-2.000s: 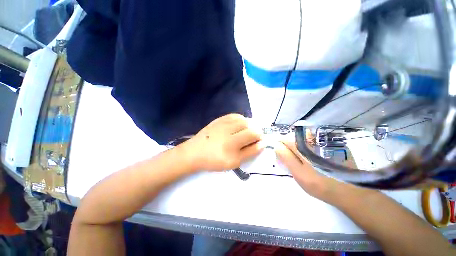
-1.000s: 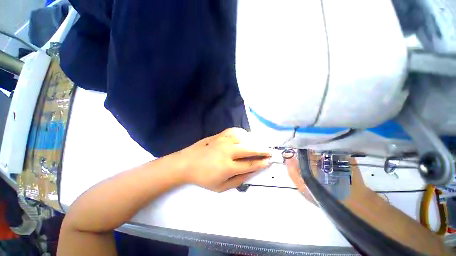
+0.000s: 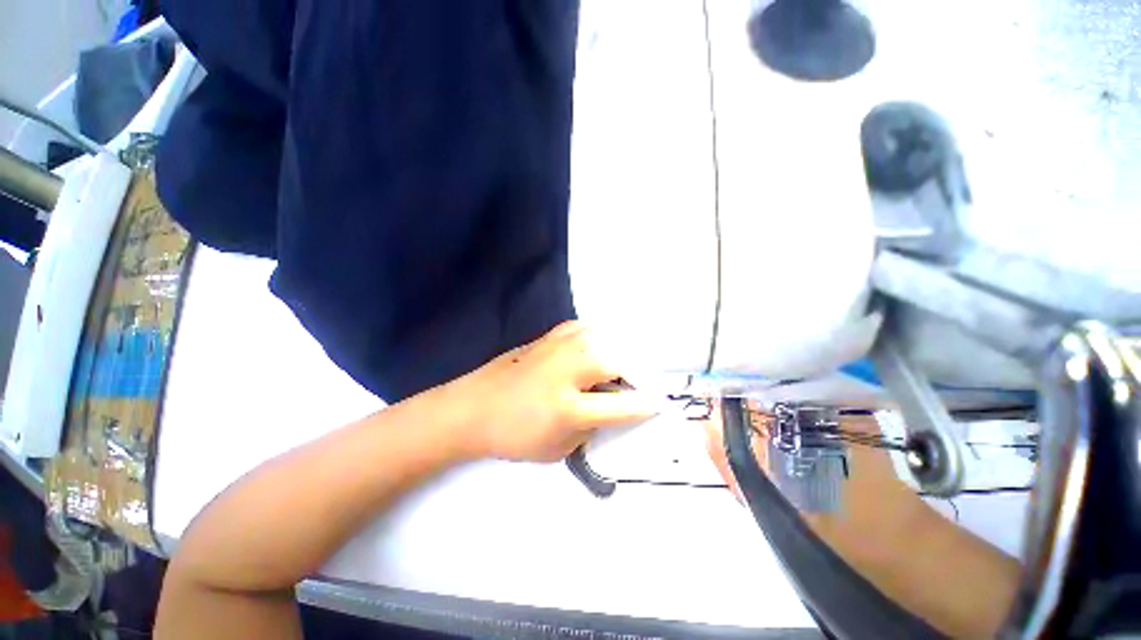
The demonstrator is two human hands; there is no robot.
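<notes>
A large dark navy cloth (image 3: pixel 413 188) lies left of the white sewing machine head (image 3: pixel 651 188) and runs up out of the picture. My left hand (image 3: pixel 538 398) rests at the cloth's lower right edge, its fingers reaching toward the needle area (image 3: pixel 691 403). Whether its fingertips pinch anything is too washed out to tell. My right hand (image 3: pixel 738 444) is partly hidden behind a dark curved bar (image 3: pixel 770 506) and small metal machine parts. Its fingertips are near the needle area, and what they touch is not visible.
A brown-taped board with a blue band (image 3: pixel 119 363) is at the left of the white table (image 3: pixel 413 531). The table's ruler-marked front edge (image 3: pixel 501 615) runs along the bottom. A metal lever (image 3: pixel 923 438) and shiny curved metal (image 3: pixel 1064 475) stand at the right.
The machine head's underside and levers appear shifted in view. My left hand is slightly further left and its fingers sit closer together. The yellow handle loop at the right no longer shows.
</notes>
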